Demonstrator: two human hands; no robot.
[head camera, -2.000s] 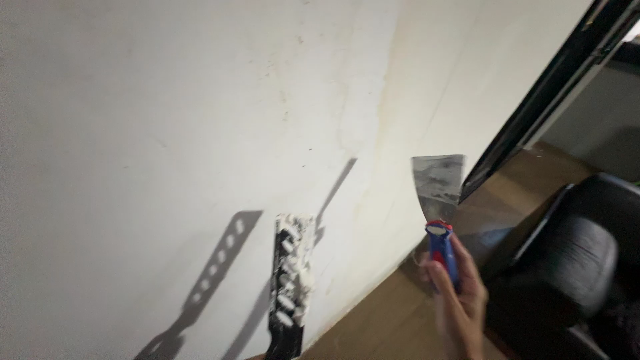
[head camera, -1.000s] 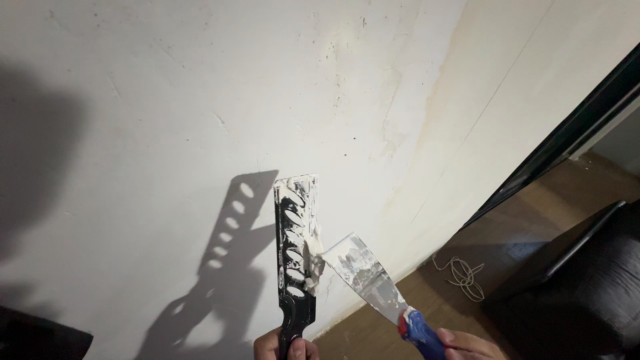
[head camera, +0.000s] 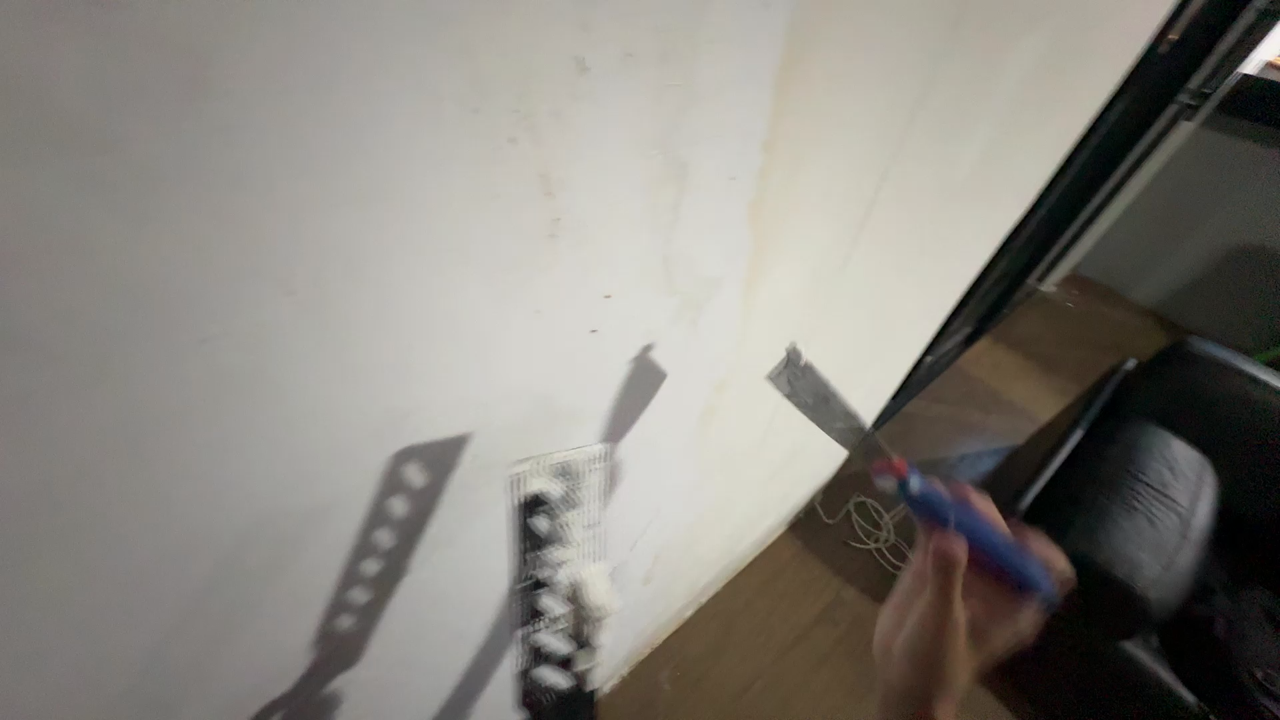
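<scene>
My right hand (head camera: 960, 590), at the lower right, is closed around the blue and red handle of a putty knife (head camera: 820, 405). The metal blade points up and left, in front of the wall, with a little residue at its tip. A black tool with a row of slots (head camera: 560, 590), smeared with white filler, stands upright at the bottom centre, blurred. Its lower end is cut off by the frame, and my left hand is out of view. Both tools cast shadows on the white wall (head camera: 350, 250), which has stains and small dark marks.
A black leather seat (head camera: 1140, 510) stands at the right on the brown floor (head camera: 750, 640). A coiled pale cord (head camera: 875, 530) lies near the foot of the wall. A dark frame (head camera: 1040, 210) runs diagonally along the wall's right edge.
The putty knife was close beside the filler on the slotted tool a second ago; now it is away to the right. My left hand has left the view, which has shifted.
</scene>
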